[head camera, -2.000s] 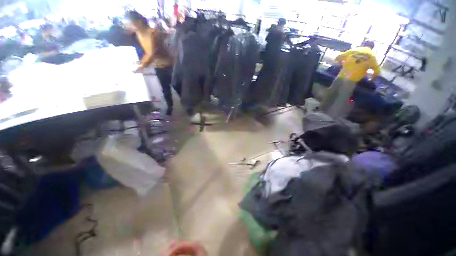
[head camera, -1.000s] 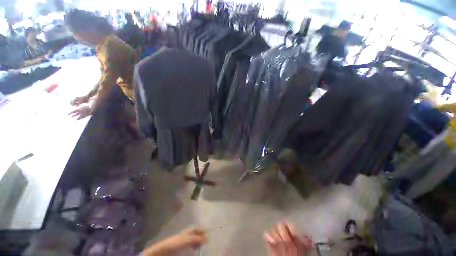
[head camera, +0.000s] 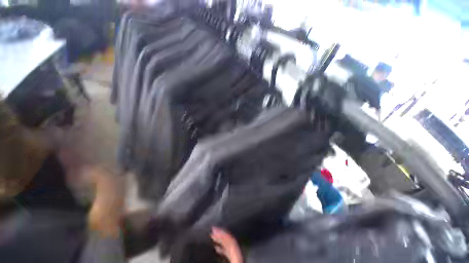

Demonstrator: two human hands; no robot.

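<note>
Dark grey jackets (head camera: 247, 159) hang in a close row from the near middle to the upper left. My right hand (head camera: 226, 245) is small at the bottom centre, cut off by the lower edge. Its fingers look apart, against or just in front of the dark cloth, with nothing seen in them. A blurred forearm with a grey sleeve, seemingly my left hand's (head camera: 103, 192), reaches up at the lower left. Its fingers are too smeared to tell what they do. Black hanger hooks (head camera: 275, 74) stick up above the jackets.
A grey metal rail (head camera: 380, 131) runs down to the right. Clear plastic covers dark clothes (head camera: 380, 236) at the lower right. A white table (head camera: 25, 64) is at the upper left. A blurred person in brown (head camera: 18, 149) is close on the left. Another person (head camera: 378, 77) stands behind the racks.
The view has moved up close to the hanging jackets, which now fill the middle. The person in brown has passed to the left edge. The blurred forearm is now raised at the left.
</note>
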